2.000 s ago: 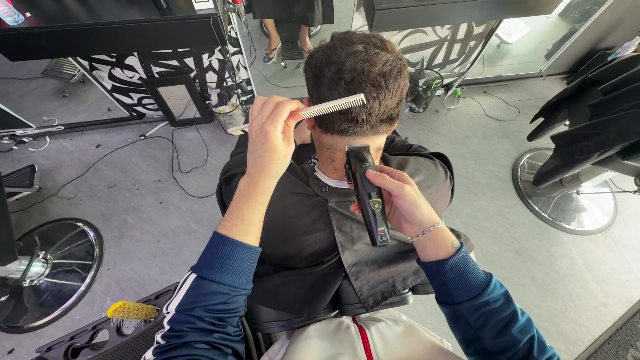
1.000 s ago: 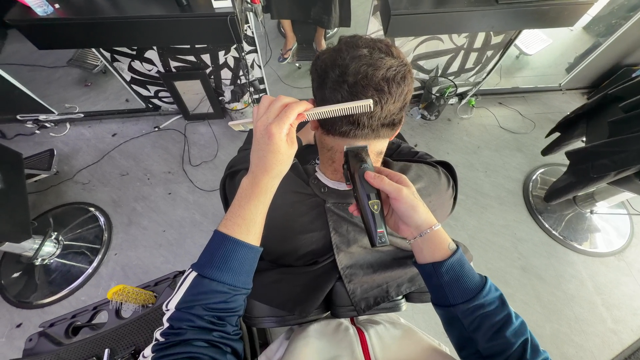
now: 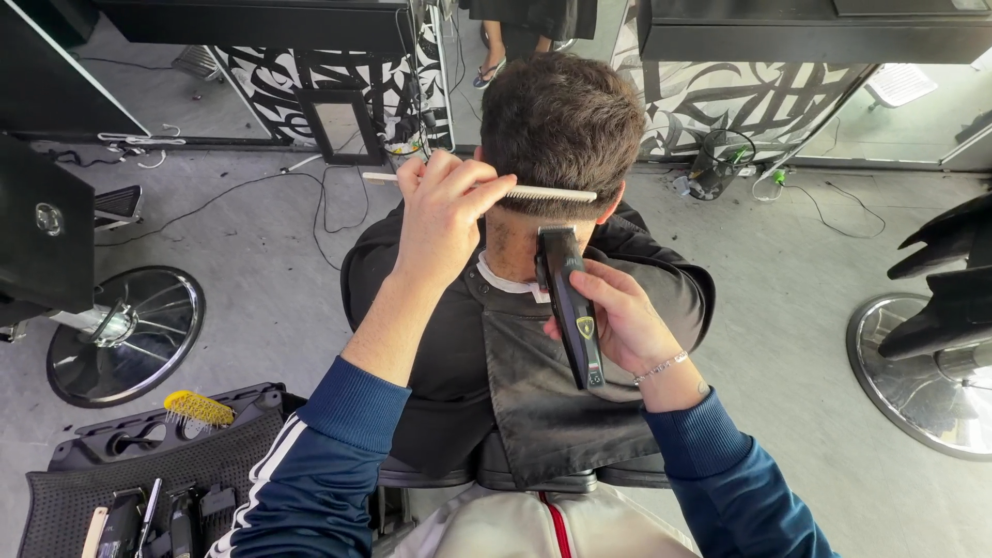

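My left hand (image 3: 449,213) grips a light-coloured hair comb (image 3: 554,194), which lies level across the lower back of a seated person's dark hair (image 3: 562,128). In my right hand (image 3: 616,314) is a black cordless hair clipper (image 3: 572,310), held upright with its blade just below the comb, at the nape. Whether the blade touches the skin cannot be told. A black barber's cape (image 3: 542,380) covers the person's shoulders and back, with a white neck strip (image 3: 508,280) at the collar.
At lower left, a black tool tray (image 3: 58,496) holds more clippers (image 3: 124,523) and a yellow hairbrush (image 3: 198,407). Round chrome chair bases stand left (image 3: 128,337) and right (image 3: 930,372). Cables (image 3: 256,182) trail over the floor near a framed mirror (image 3: 339,128) and a wire bin (image 3: 721,167).
The comb has moved from a slight upward slant to nearly level, tilting down at its right end, and sits lower on the hair. Both hands keep hold of their tools.
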